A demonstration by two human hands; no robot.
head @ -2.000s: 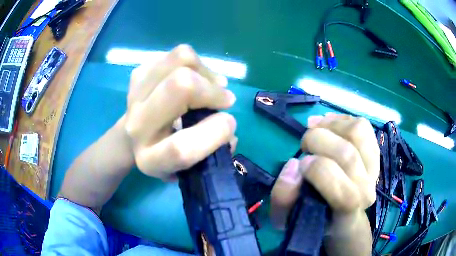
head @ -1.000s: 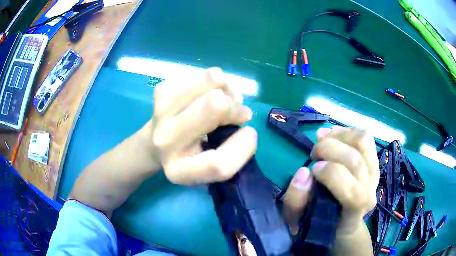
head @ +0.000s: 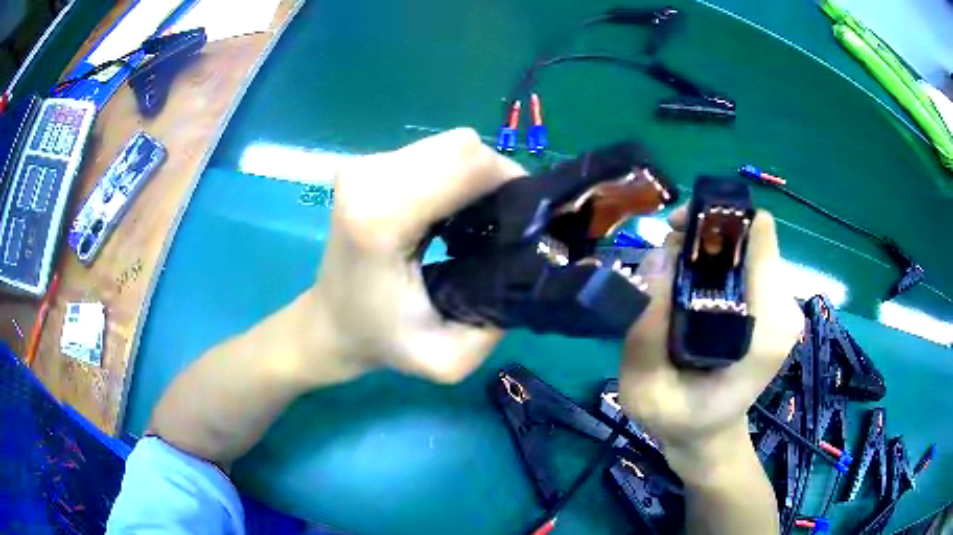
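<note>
My left hand [head: 392, 246] grips a black battery clamp [head: 543, 298] by its handles. Its toothed jaws with copper contacts are spread open and point right. My right hand [head: 700, 387] holds another black clamp [head: 715, 340], its jaws parted and copper inside facing me. Both clamps are raised above the green surface [head: 314, 449]. Below them lie a V-shaped clamp [head: 533, 428] and another dark clamp [head: 643, 489], partly under my right wrist. A red wire end shows at the bottom edge.
Several clamps [head: 826, 387] with leads lie piled at right. Leads with blue plugs [head: 537, 138] lie at the far side, another plug [head: 761, 176] right of them. The wooden table [head: 125, 282] at left holds a scale [head: 42, 199], a patterned case [head: 117, 196] and a white card [head: 84, 332].
Both hands have turned their clamps from jaws down to jaws up or sideways, opening the jaws. The clamps beneath now show more. The far leads have shifted left in view.
</note>
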